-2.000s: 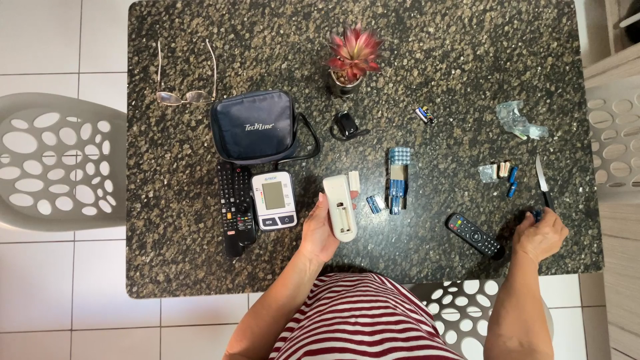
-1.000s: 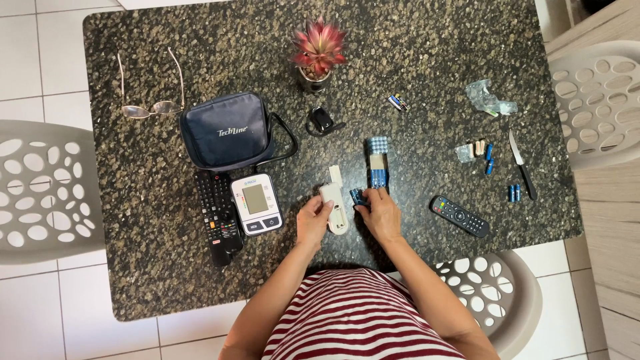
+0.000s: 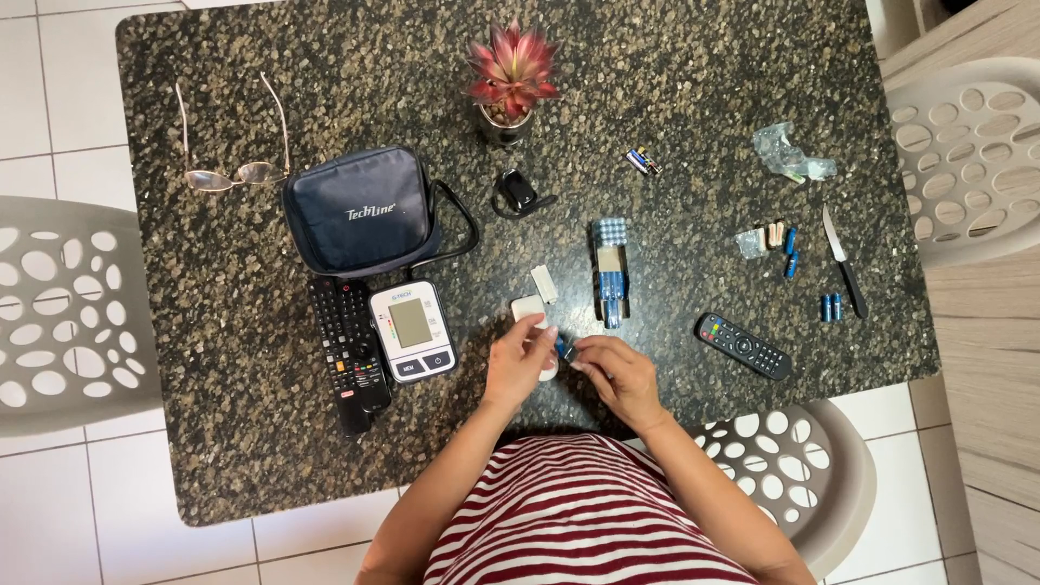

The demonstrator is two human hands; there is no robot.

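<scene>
My left hand is over a white remote control, covering most of it; its fingertips meet a small blue battery pack. From the other side my right hand pinches the pack's clear wrapping between thumb and fingers. A white battery cover lies just beyond the remote. Farther to the right is an open pack of blue batteries in a blister. How firmly the left fingers grip, and whether on remote or batteries, is partly hidden.
On the granite table lie a blood pressure monitor, black remotes, another black remote, a navy case, glasses, a knife, loose batteries, plastic wrapping and a potted plant.
My right hand has come from the knife's side of the table to beside my left hand. My left hand has moved from the white remote's left edge to over it. Two blue batteries now lie near the knife.
</scene>
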